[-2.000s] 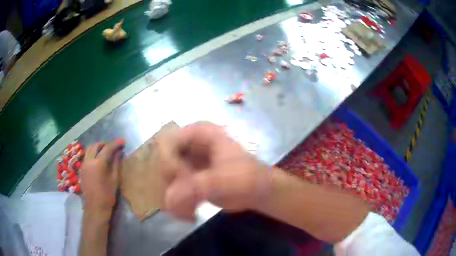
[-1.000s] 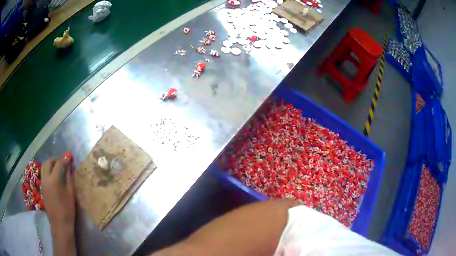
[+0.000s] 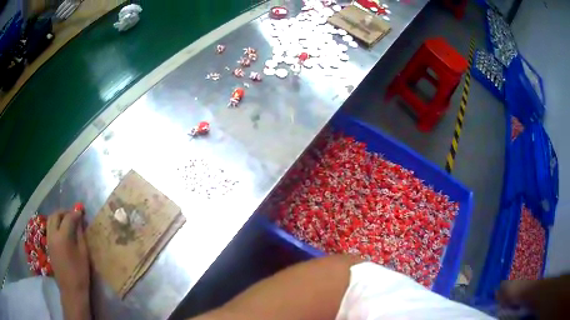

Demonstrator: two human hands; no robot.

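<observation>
My left hand [image 3: 70, 250] rests on the metal bench at the lower left, with a small red piece [image 3: 79, 207] at its fingertips. A cluster of red and white pieces [image 3: 37, 244] lies at its outer side, partly hidden by the hand. Just right of the hand lies a brown cardboard pad [image 3: 140, 250], stained in the middle, with a cream-white lump [image 3: 120, 215] and a greyish lump on it. My right forearm, in a white sleeve, crosses the bottom; the right hand is cut off below the picture.
Tiny specked pieces [image 3: 207, 178] lie right of the pad. Red-white pieces [image 3: 201, 129], white discs [image 3: 306, 37] and another pad [image 3: 359, 25] lie farther up the bench [image 3: 281, 112]. A full blue bin [image 3: 459, 244] and red stool [image 3: 437, 65] stand below. A blurred brown shape shows at bottom right.
My right hand has gone from over the pad out past the bottom edge. The view has shifted, and the beige figure on the belt has left it. My left hand still has the red piece.
</observation>
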